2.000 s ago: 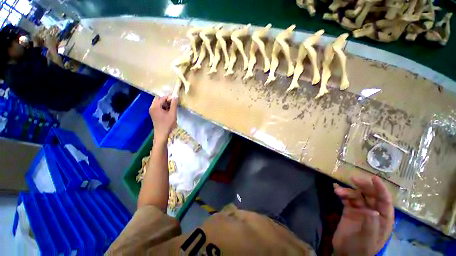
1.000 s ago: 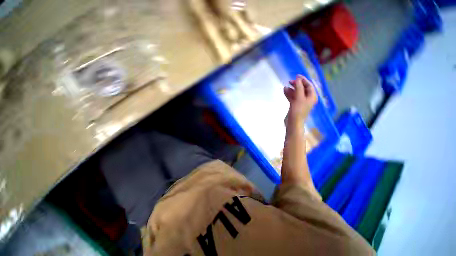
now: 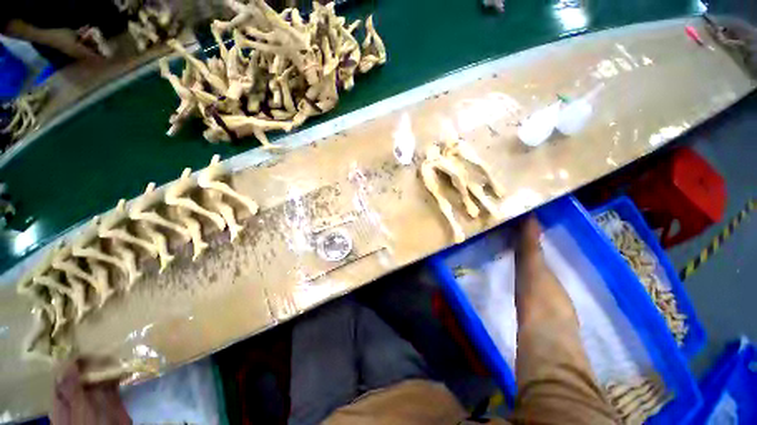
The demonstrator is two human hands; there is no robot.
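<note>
My left hand [image 3: 79, 397], blurred and partly cut off at the lower left, is closed on a beige leg part [image 3: 124, 369] over the bench's near edge. A row of joined leg pairs [image 3: 116, 242] stands left of centre. A clear round dish [image 3: 334, 245] sits on a taped mat [image 3: 286, 290], with a thin stick beside it. Several beige leg parts [image 3: 455, 178] stand grouped to its right. My right hand [image 3: 528, 231] is at the bench edge above the blue crate [image 3: 477, 332], small and foreshortened; its fingers and any hold are unclear.
White bottles [image 3: 539, 124] lie right of the group; a small white container [image 3: 404, 139] is behind it. A leg pile [image 3: 274, 75] lies on the green conveyor [image 3: 448, 29]. Another blue crate [image 3: 651, 274] and a red stool [image 3: 693, 191] are at right. Another person's arm [image 3: 50, 35] shows upper left.
The view has swung back left from one second ago, bringing the row and my left hand back in. My right hand has moved from above the crate to the bench edge.
</note>
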